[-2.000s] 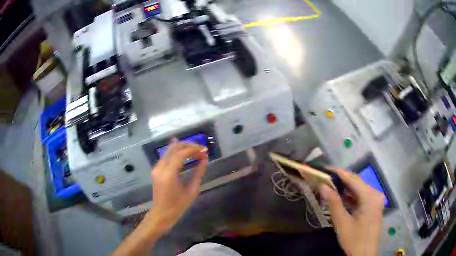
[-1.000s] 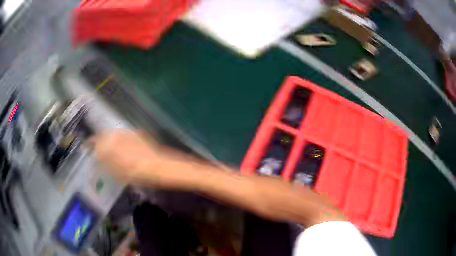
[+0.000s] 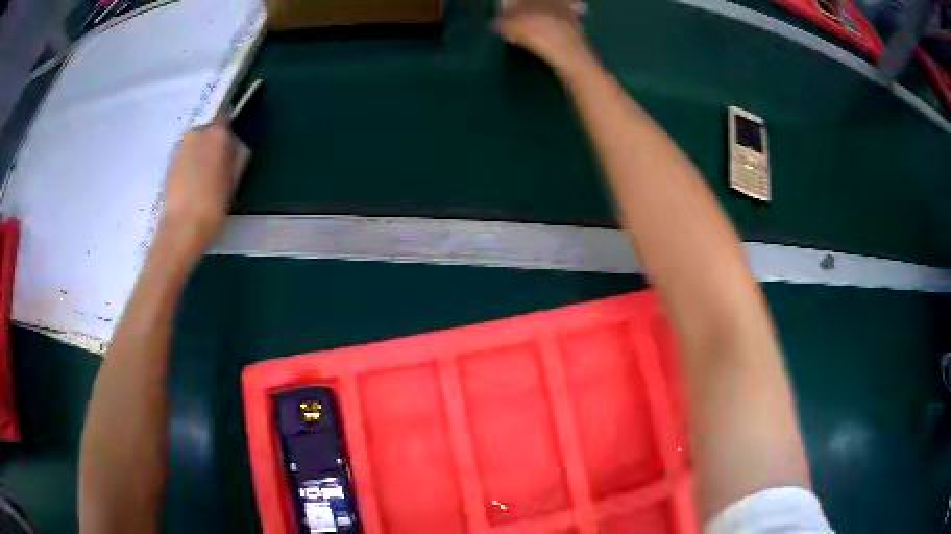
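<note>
My left hand (image 3: 206,167) is closed on a thin, pale-edged item (image 3: 248,99), perhaps a phone seen edge-on, over the right edge of the white sheet. My right hand (image 3: 540,25) is stretched to the far side of the green bench, blurred at the top of the picture; a pale bit shows by its fingers, and its grip is unclear. A red tray (image 3: 455,438) lies nearest me, partly cut off and partly behind my right forearm. A black-backed phone (image 3: 316,459) lies in its left pocket. A gold keypad phone (image 3: 749,154) lies face up on the bench at right.
A large white sheet (image 3: 104,136) lies at left. A brown cardboard box (image 3: 355,11) stands at the far edge. A pale strip (image 3: 417,241) crosses the green bench. A red edge (image 3: 7,329) shows at far left, and red trays (image 3: 834,23) at far right.
The view has turned from the machines to the bench. The red tray is now nearest me. Both arms now reach forward over the bench; the gold phone lies right of my right arm.
</note>
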